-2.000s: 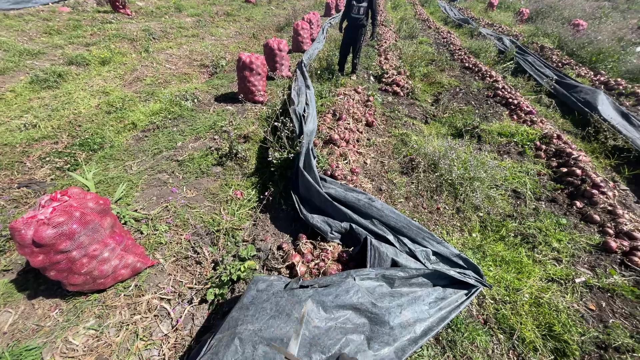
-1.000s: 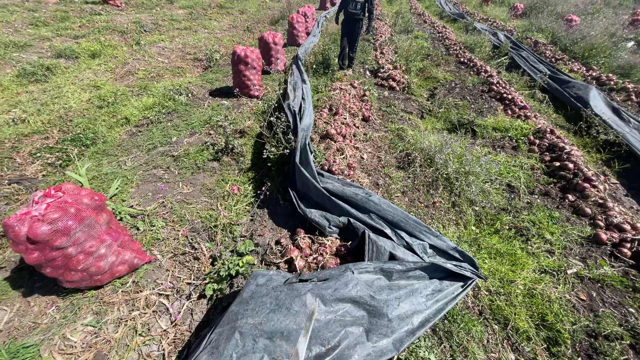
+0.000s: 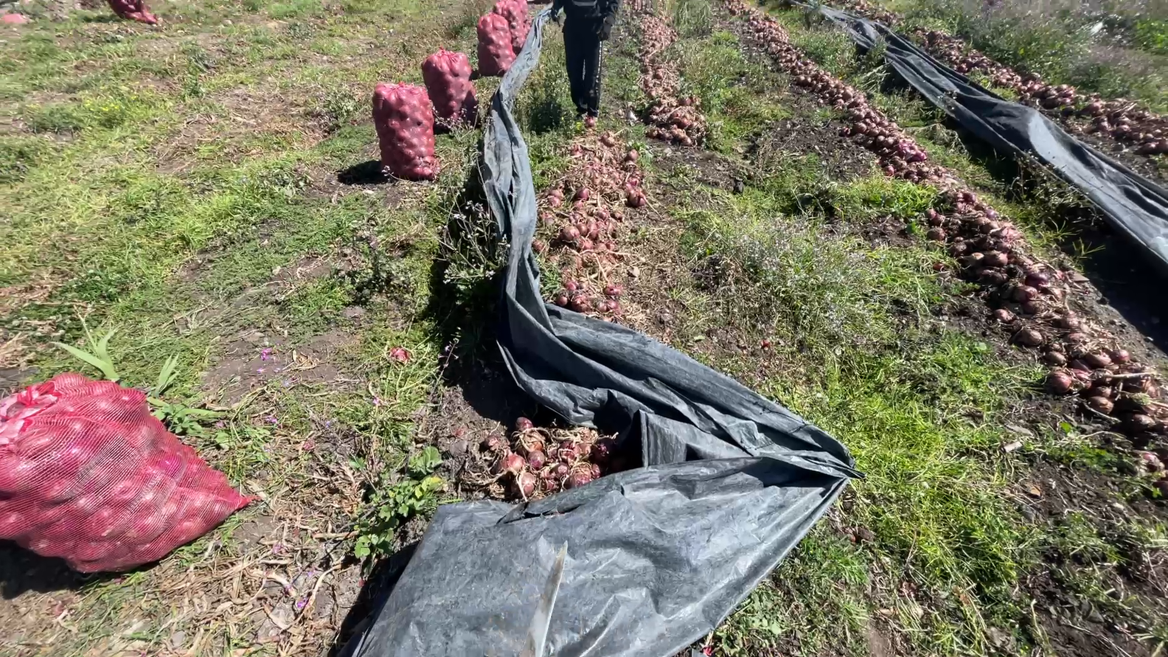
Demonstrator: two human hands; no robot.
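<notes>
Neither my left hand nor my right hand shows in the head view. A grey plastic sheet point(image 3: 584, 557) lies folded and crumpled in front of me and runs away up the field as a twisted strip. Red onions point(image 3: 547, 461) with dry tops lie in a small heap beside its fold. At the left a full red mesh sack of onions point(image 3: 105, 474) leans on the ground.
More filled red sacks point(image 3: 404, 132) stand along the left of the sheet. A person in dark clothes point(image 3: 582, 55) is at the far end. Rows of onions point(image 3: 1013, 265) and another dark sheet point(image 3: 1013, 123) run along the right, among grass and weeds.
The view has shifted slightly. The person in dark clothes has changed position a little beside the far part of the sheet.
</notes>
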